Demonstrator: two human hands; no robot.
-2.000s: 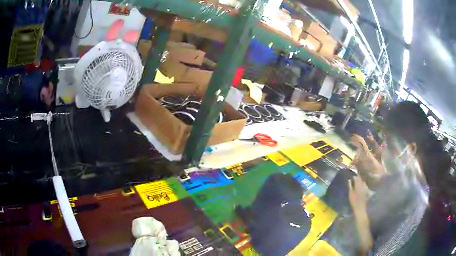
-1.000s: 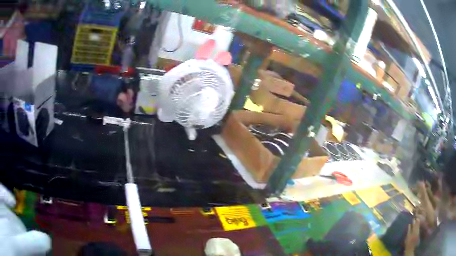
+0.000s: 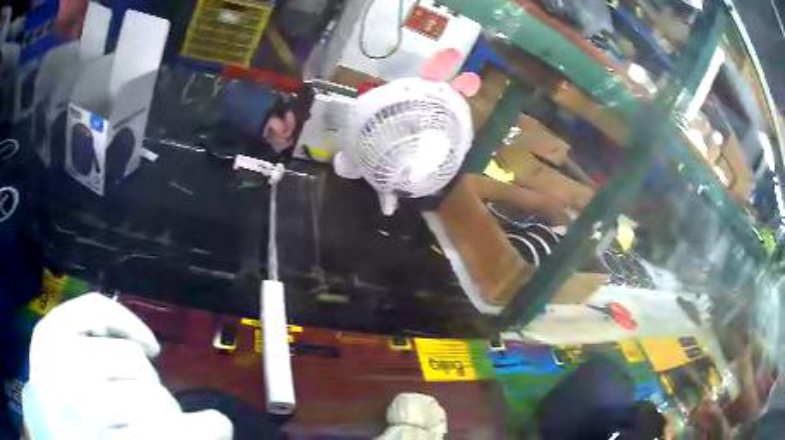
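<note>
My left hand (image 3: 108, 378) is in a white glove, large at the lower left and cut off by the bottom edge. Its fingers are curled; whether it holds anything is hidden. A dark rounded thing (image 3: 225, 411) lies just right of the glove, mostly cut off. An off-white knotted bundle (image 3: 415, 418) stands at the bottom edge, right of centre. A slim white bar (image 3: 275, 348) lies on the maroon printed sheet (image 3: 361, 378), its pale cord running back. A navy rounded unit (image 3: 585, 400) stands at the lower right, blurred. My right hand is not in view.
A white fan (image 3: 411, 142) stands on the black surface (image 3: 172, 232). White retail boxes (image 3: 101, 142) stand at the left. A brown carton (image 3: 486, 249) holds rings behind a green post (image 3: 585, 232). Red scissors (image 3: 620, 315) lie on a white sheet. A person's hands (image 3: 740, 395) blur at the right.
The view has turned left, so the fan, carton and bar sit further right. My gloved left hand, absent in the oldest frame, now shows more fully. The person at the right has mostly left the picture.
</note>
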